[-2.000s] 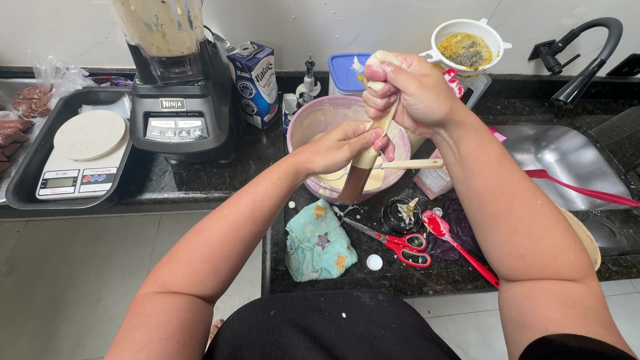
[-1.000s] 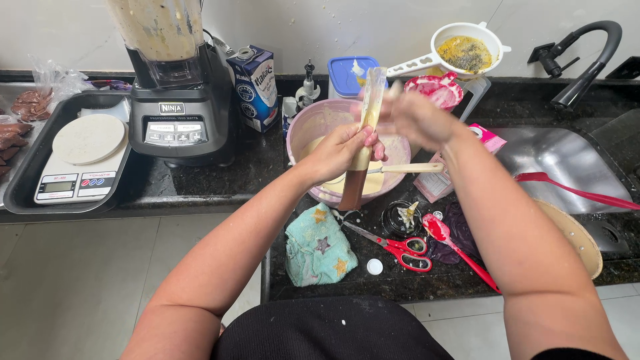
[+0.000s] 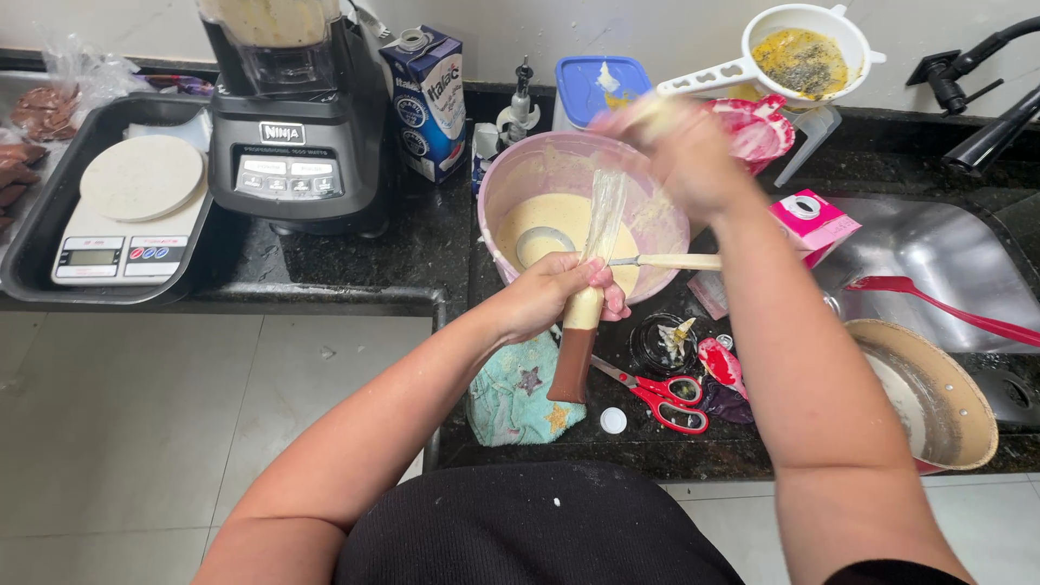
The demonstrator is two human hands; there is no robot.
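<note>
My left hand [image 3: 573,292] grips a narrow clear plastic bag [image 3: 577,349] just above its filling, brown at the bottom and cream-coloured above. The bag's unfilled top stands up out of my fist. Behind it, a pink plastic bowl [image 3: 497,191] holds a pale cream mixture [image 3: 540,213], with a ladle [image 3: 678,261] lying in it, its light handle across the rim. My right hand [image 3: 678,146] is blurred, raised over the bowl's right side; whether it holds anything cannot be told. Below the bag lie a teal cloth [image 3: 512,398] with stars and red-handled scissors [image 3: 670,402].
Left are a Ninja blender [image 3: 296,154] and a kitchen scale [image 3: 122,244] in a black tray [image 3: 183,280]. A milk carton [image 3: 431,106] stands behind. A white strainer [image 3: 751,81] with pulp, a steel sink [image 3: 926,244], a red spatula [image 3: 951,305] and a pot [image 3: 967,406] are at right.
Two seconds ago both hands were on the bag, the right at its top. The right hand has come off it and moved right; the left still holds the bag, its top now exposed.
</note>
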